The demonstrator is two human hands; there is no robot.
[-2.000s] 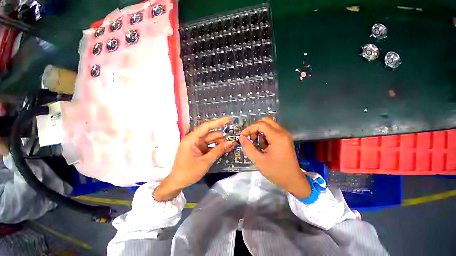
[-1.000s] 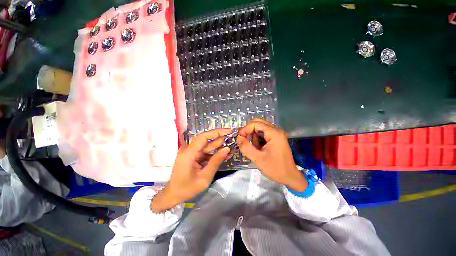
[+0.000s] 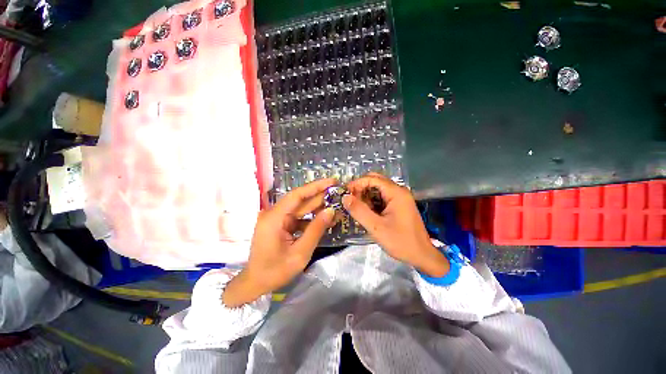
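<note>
A round, shiny silver unit (image 3: 335, 196) is held between both hands over the near end of the clear blister tray (image 3: 332, 131). My left hand (image 3: 286, 235) grips its left side with thumb and fingers. My right hand (image 3: 391, 219), with a blue wristband, has its thumb and fingertips on the unit's right side. Whether a small part is under the right fingertips is hidden. A second dark, shiny round thing (image 3: 377, 196) shows inside the curled right fingers. The tray's far pockets look dark, the near ones brighter.
At left, a pinkish-white sheet (image 3: 182, 168) covers a red tray and bears several round units. Three round units (image 3: 535, 68) and specks lie on the green bench at right. A red pocket tray (image 3: 584, 215) sits over a blue bin. A black hose (image 3: 36, 256) and a person's white sleeve are at far left.
The unit between my fingers has turned and now shows its round face more fully. Both hands have stayed in nearly the same place. The view has shifted slightly.
</note>
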